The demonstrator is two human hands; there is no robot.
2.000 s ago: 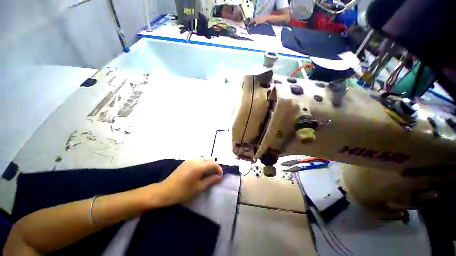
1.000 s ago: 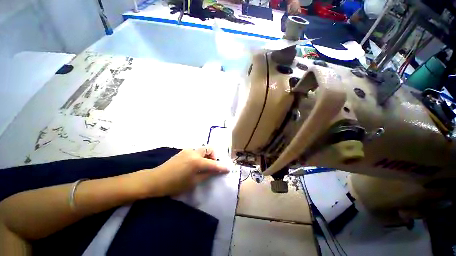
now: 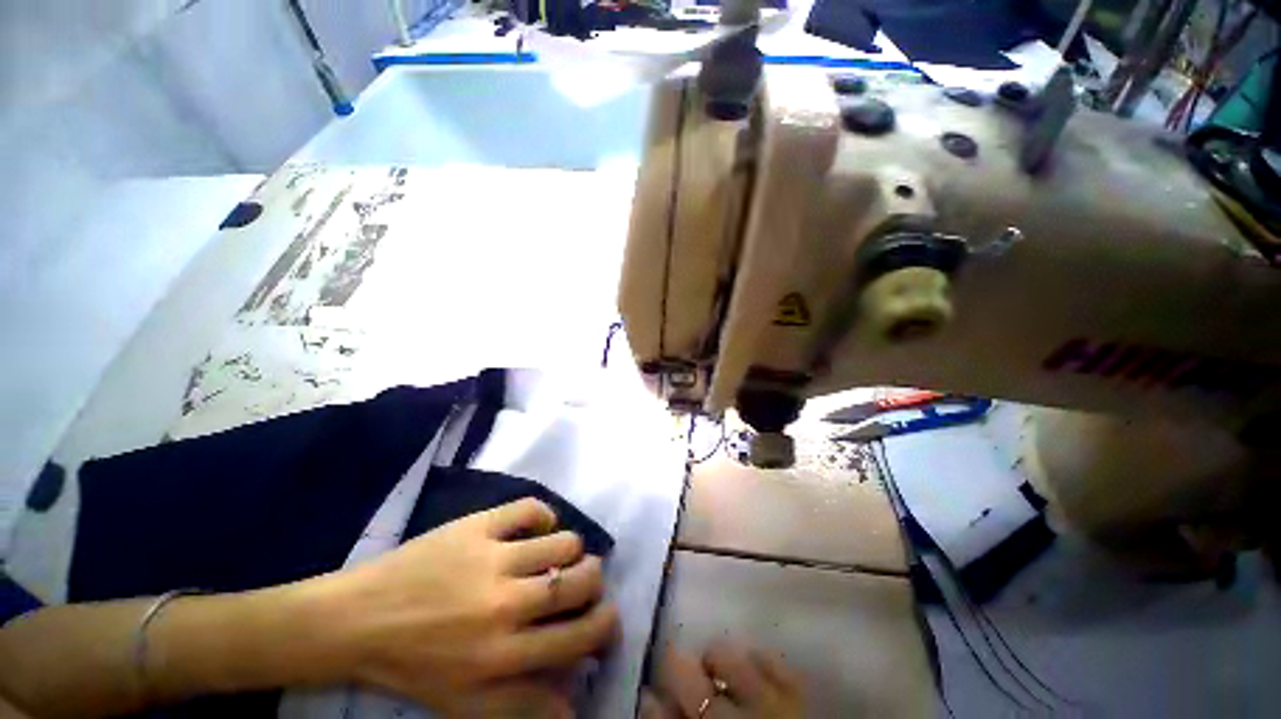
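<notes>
My left hand (image 3: 485, 618), with a ring and a bracelet, lies with bent fingers on the white cloth (image 3: 562, 450) and a folded navy piece (image 3: 492, 492). Its thumb side is hidden, so a grip cannot be told. The navy panel (image 3: 225, 492) spreads to the left under my forearm. The white cloth reaches the needle area (image 3: 688, 421) of the cream sewing machine (image 3: 787, 267); the needle tip is too blurred to tell. My right hand (image 3: 724, 684), cut off by the bottom edge, has its fingertips at the white cloth's right edge; its grip cannot be told.
Red and blue slim tools (image 3: 920, 419) lie right of the needle. Pale pieces with dark edges (image 3: 969, 492) lie beside the machine's base. A worn pale table (image 3: 281, 351) extends left. A light blue trough (image 3: 450, 120) is behind it, with dark cloth (image 3: 927, 28) beyond.
My left hand has moved back from the needle area, down onto the folded navy piece. My right hand has come into view at the bottom. The navy panel's upper edge has folded back from the white cloth.
</notes>
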